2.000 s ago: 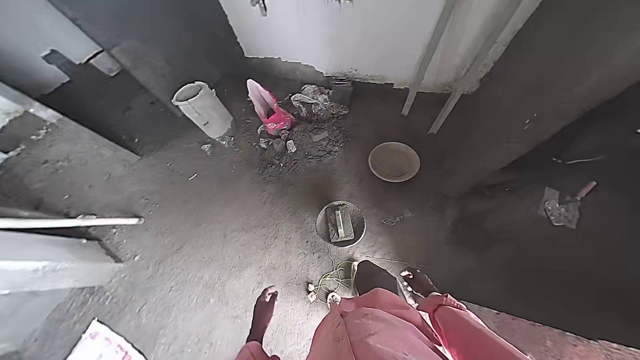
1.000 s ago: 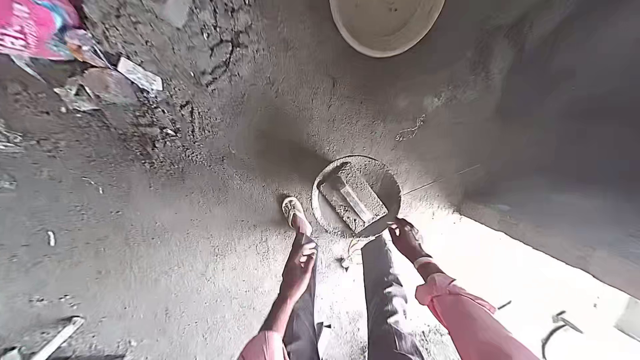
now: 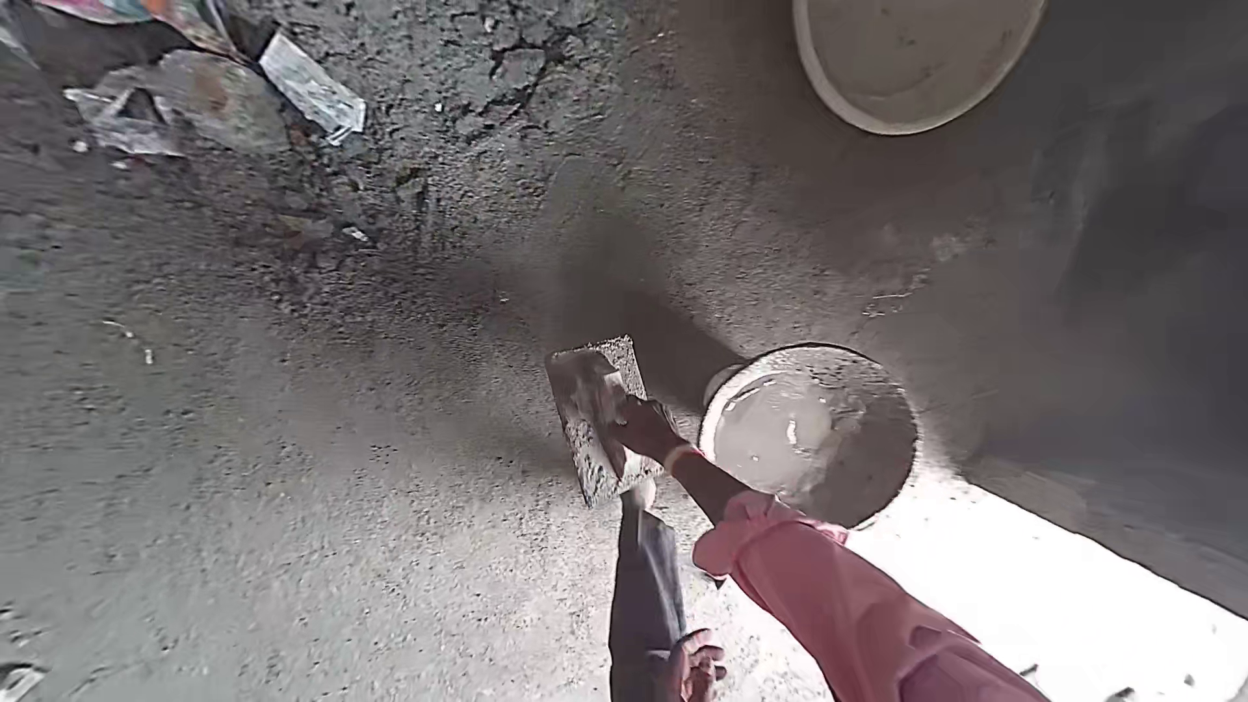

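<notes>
My right hand (image 3: 645, 429), at the end of a rolled pink sleeve, grips the handle of a rectangular plastering float (image 3: 597, 417) crusted with mortar. The float is held just left of a round bucket (image 3: 809, 434) with greyish water or thin slurry in it. Low in the view, my left hand (image 3: 697, 665) is beside my dark trouser leg, its fingers apart and nothing seen in it; part of it is cut off by the frame's lower edge.
A shallow round basin (image 3: 916, 58) stands at the top right. Crumpled plastic wrappers (image 3: 312, 86) and rubble lie at the upper left on the rough grey floor (image 3: 341, 546). A brightly lit strip (image 3: 1072, 604) lies at the lower right.
The float lay on top of the bucket; now it is in my right hand, left of the bucket, and the liquid shows. My left hand has moved down. The view has come closer to the floor.
</notes>
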